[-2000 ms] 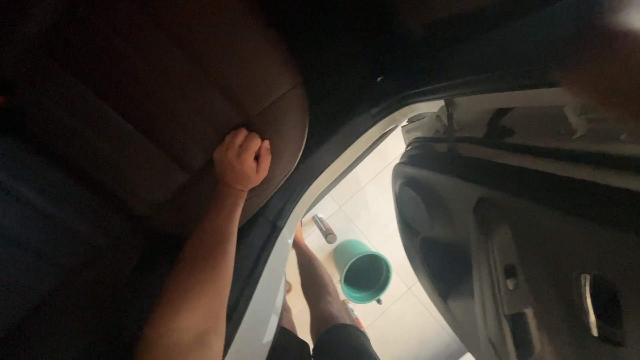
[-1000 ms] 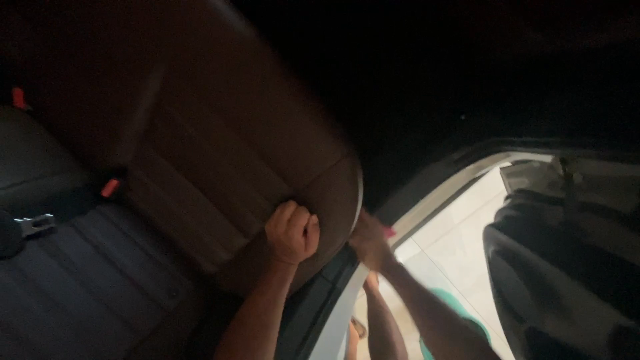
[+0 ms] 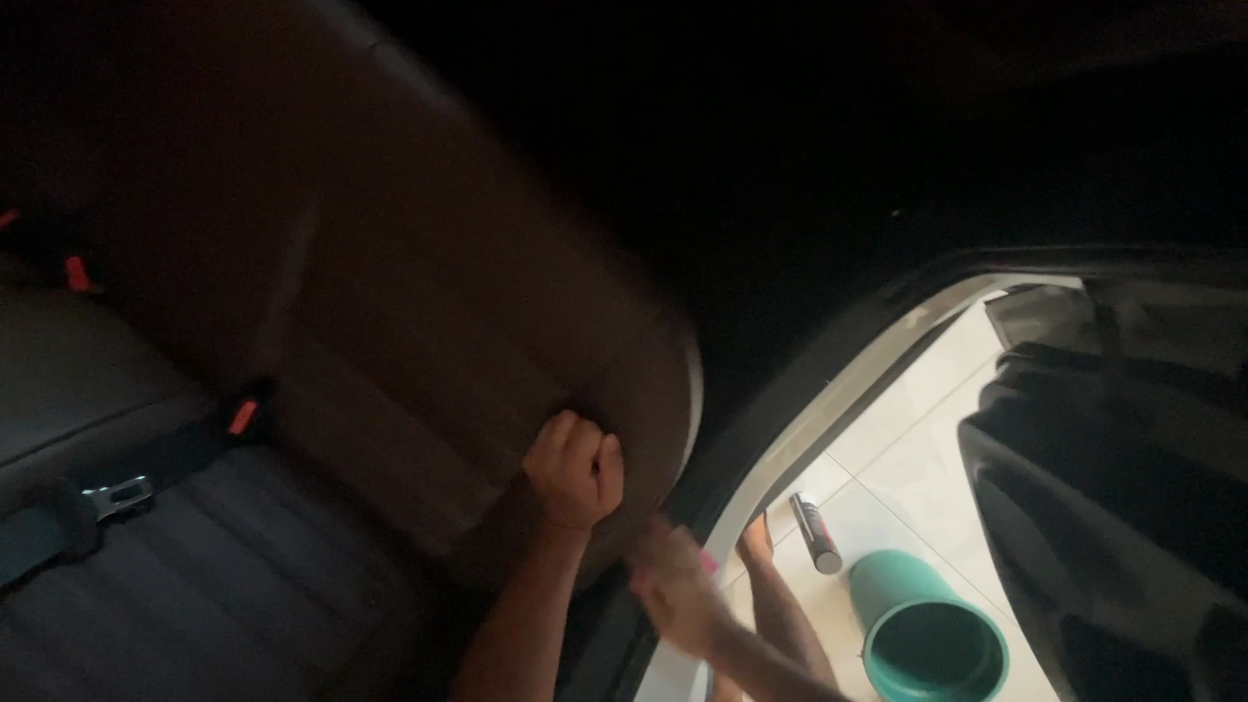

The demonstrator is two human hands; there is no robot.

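My left hand [image 3: 575, 470] rests with curled fingers on the backrest of a brown car seat [image 3: 419, 380], near its rounded side edge. Blurred by motion, my right hand [image 3: 680, 590] is at the lower side of that backrest, beside the door sill. It holds a pink cloth-like thing [image 3: 710, 563], which shows only in small parts around the fingers. Whether anything is inside the left fist is hidden.
Through the door opening, a green bucket [image 3: 907, 595] and a spray can [image 3: 816, 533] are on the tiled floor [image 3: 907, 439] by my bare foot [image 3: 756, 539]. The car door [image 3: 1102, 468] stands at the right. A metal belt tongue [image 3: 122, 495] and red buckles [image 3: 243, 416] lie left.
My right hand, out of view two seconds ago, has come in at the seat's side with something pink. My left hand stays on the backrest. The view has shifted.
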